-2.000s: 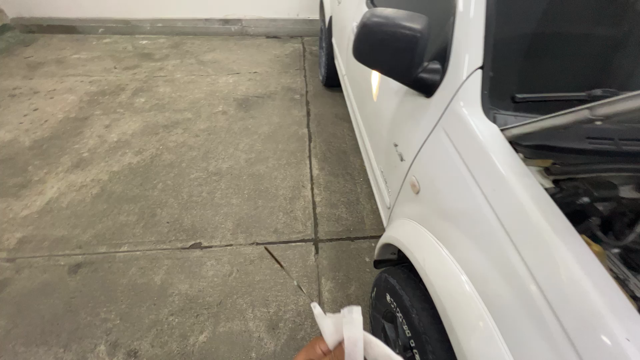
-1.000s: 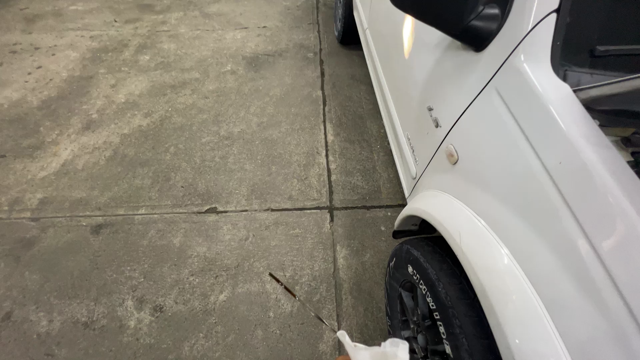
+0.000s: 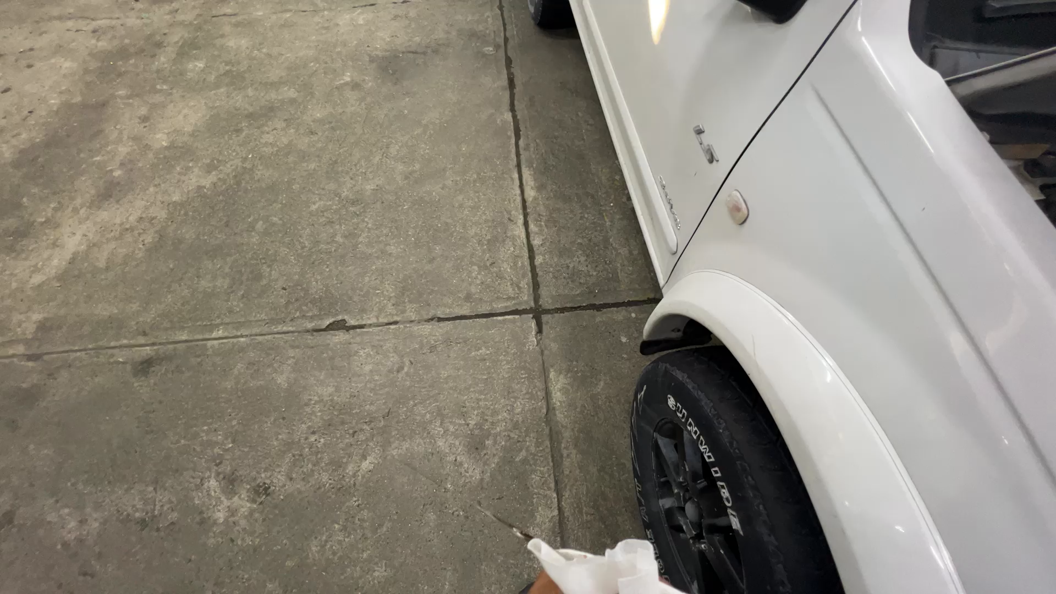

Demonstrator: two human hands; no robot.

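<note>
At the bottom edge of the head view, a bit of one hand (image 3: 546, 584) shows behind a white tissue or cloth (image 3: 606, 568). Out of the white material a thin dark metal rod (image 3: 507, 523), which looks like an engine oil dipstick, points up and to the left over the floor. Whether this is my left or right hand, the frame does not settle, and most of it is hidden or cut off. The front tire (image 3: 701, 462) of a white car stands just right of the rod, below the fender (image 3: 825, 346).
The white car fills the right side, with its front door (image 3: 685, 124), side marker light (image 3: 737, 207) and part of the engine bay (image 3: 1035, 165) in view. A rear tire (image 3: 551, 10) is at the top. Concrete floor (image 3: 289, 206) with joints lies to the left.
The view has tilted down, so more of the front wheel shows. Less of the rod and of the white material is in sight than two seconds ago.
</note>
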